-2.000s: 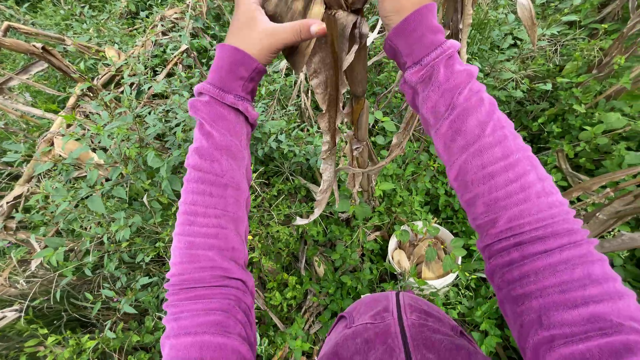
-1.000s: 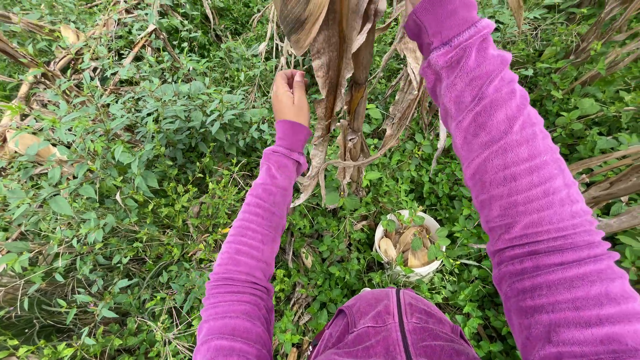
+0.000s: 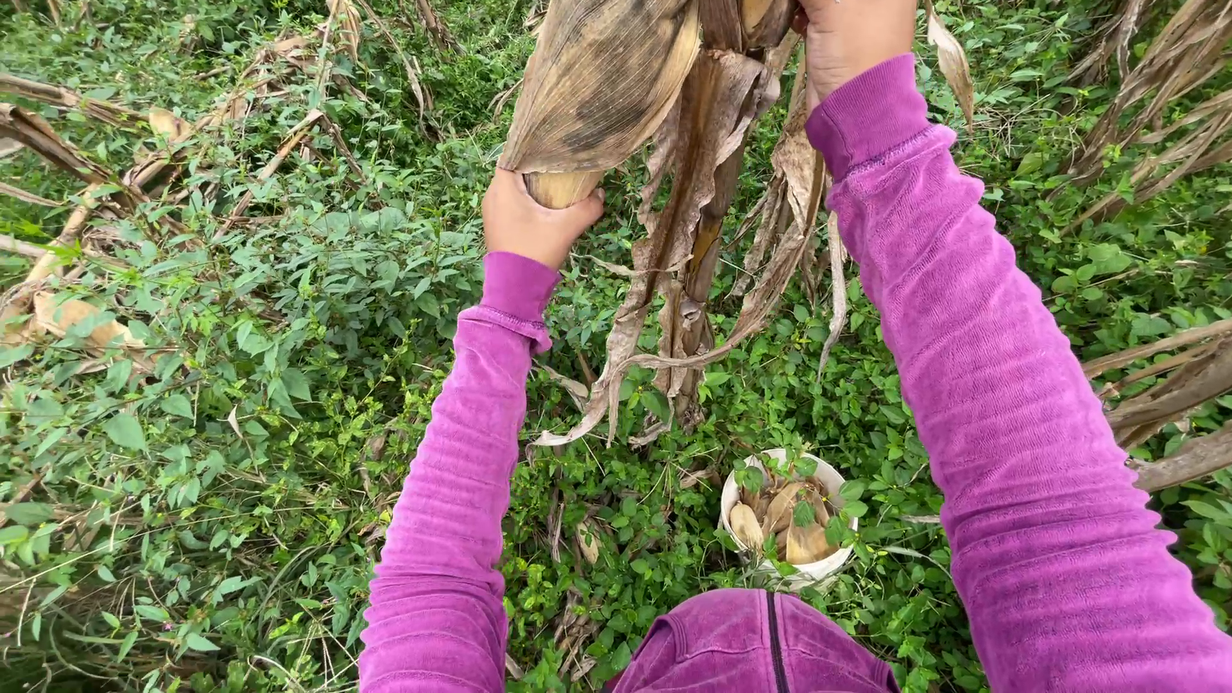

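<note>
A large ear of corn in its dry brown husk (image 3: 604,87) hangs at an angle from the upper part of a dry corn stalk (image 3: 707,221). Around the ear's lower end, my left hand (image 3: 539,214) is closed. My right hand (image 3: 855,38) is at the top edge, against the stalk's right side near the joint; its fingers are partly hidden, so what they grip cannot be told. Withered leaves (image 3: 640,318) dangle below the ear and around the stalk. Low in the view, a white bucket (image 3: 820,573) holds several husked-looking tan pieces (image 3: 807,541), probably corn ears.
Dense green weeds (image 3: 289,385) cover the ground all round. Fallen dry stalks and leaves (image 3: 72,231) lie at the left. More withered corn leaves (image 3: 1184,385) reach in from the right edge, and a dry leaf (image 3: 951,58) hangs beside my right wrist.
One second ago my left hand was below and left of the ear with its fingers bunched; now it is around the ear's lower end. My right hand stays near the top of the stalk.
</note>
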